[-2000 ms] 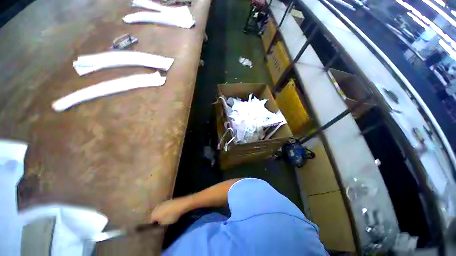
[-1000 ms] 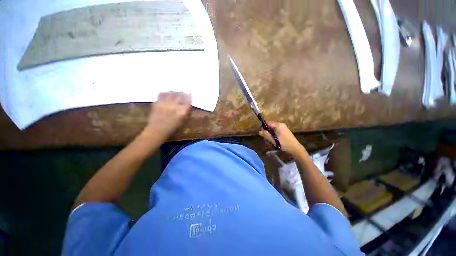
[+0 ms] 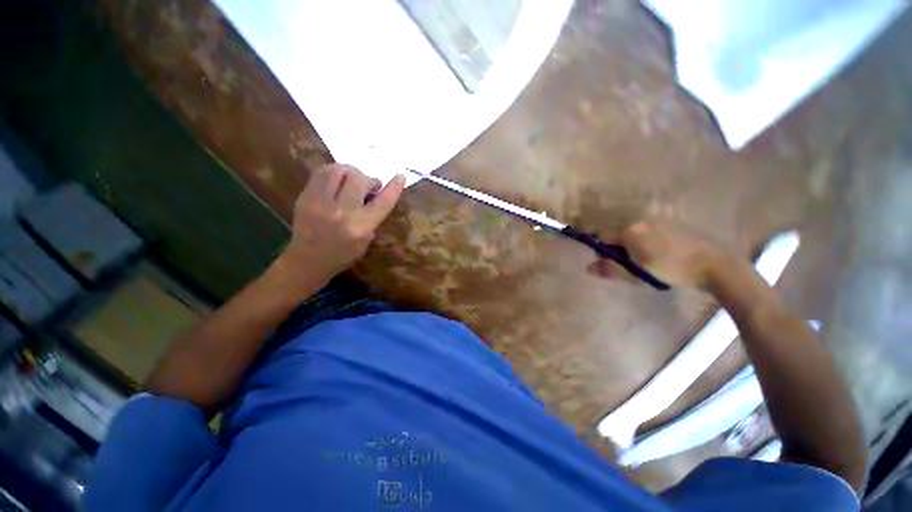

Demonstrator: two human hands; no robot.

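Observation:
The white fabric lay lies on the brown table, its near corner at the upper middle. My left hand is on that corner, fingers at its edge. My right hand holds the long shears by their black handles. The blades point left and their tips touch or nearly touch the corner beside my left fingertips. The blades look closed or nearly closed. A grey flat weight lies on the lay, cut off by the top edge.
Another white fabric piece lies on the table at the upper right. Curved white cut strips lie at the lower right, partly behind my right arm. The table edge runs diagonally at the left, with dark floor and boxes beyond.
The view has turned. The shears have moved from bare table to the corner of the lay, blades now pointing at it. My left hand has moved from the near edge to this corner.

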